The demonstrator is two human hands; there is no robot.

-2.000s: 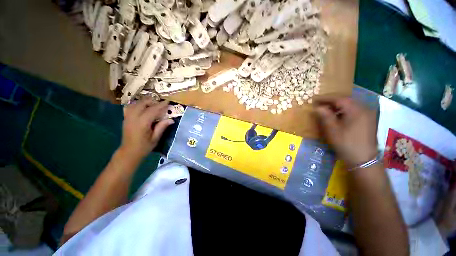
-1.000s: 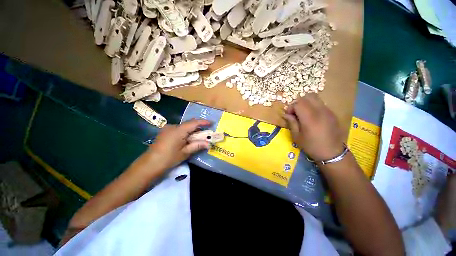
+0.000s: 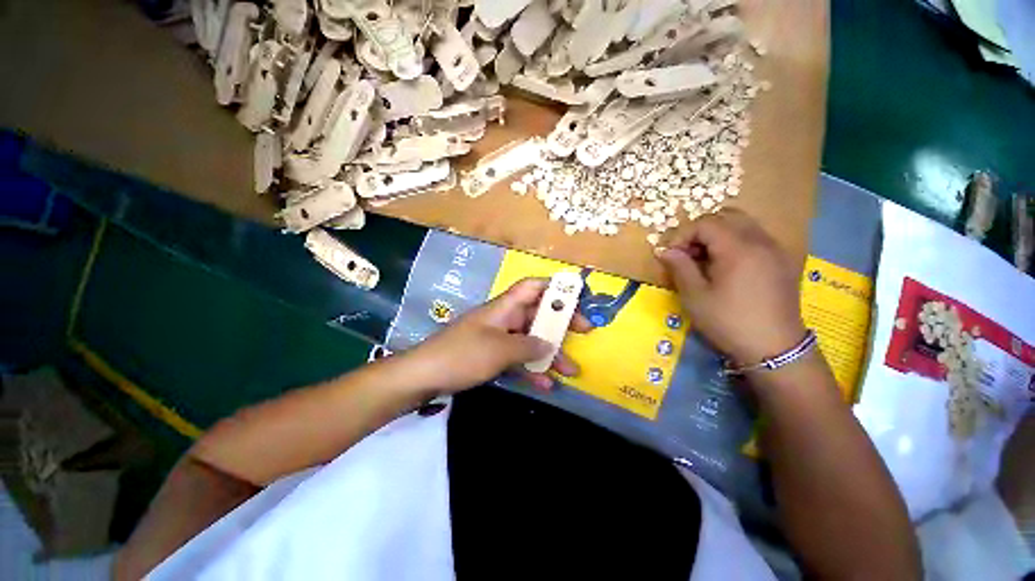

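Note:
My left hand (image 3: 511,340) holds a beige housing (image 3: 555,321) with a dark hole, tilted nearly upright, over the headset carton (image 3: 454,272). My right hand (image 3: 726,278) is at the near edge of the pile of tiny beige discs (image 3: 647,193). Its thumb and index finger are close together; whether a disc is between them cannot be told. A large heap of beige housings (image 3: 346,125) lies on the brown cardboard sheet (image 3: 783,136). A single housing (image 3: 341,260) lies left of the carton on the dark green surface.
A white sheet with a red panel (image 3: 908,329) at the right carries small beige pieces (image 3: 961,363). Beige pieces (image 3: 978,204) lie on the green surface at the far right. A brown box (image 3: 85,499) stands low at the left. A neighbour's arm (image 3: 1018,477) shows at the right edge.
My left hand has moved right from the heap's near edge with a housing, now turned more upright. My right hand moved left to the discs, then slightly right. A single housing now lies by the heap.

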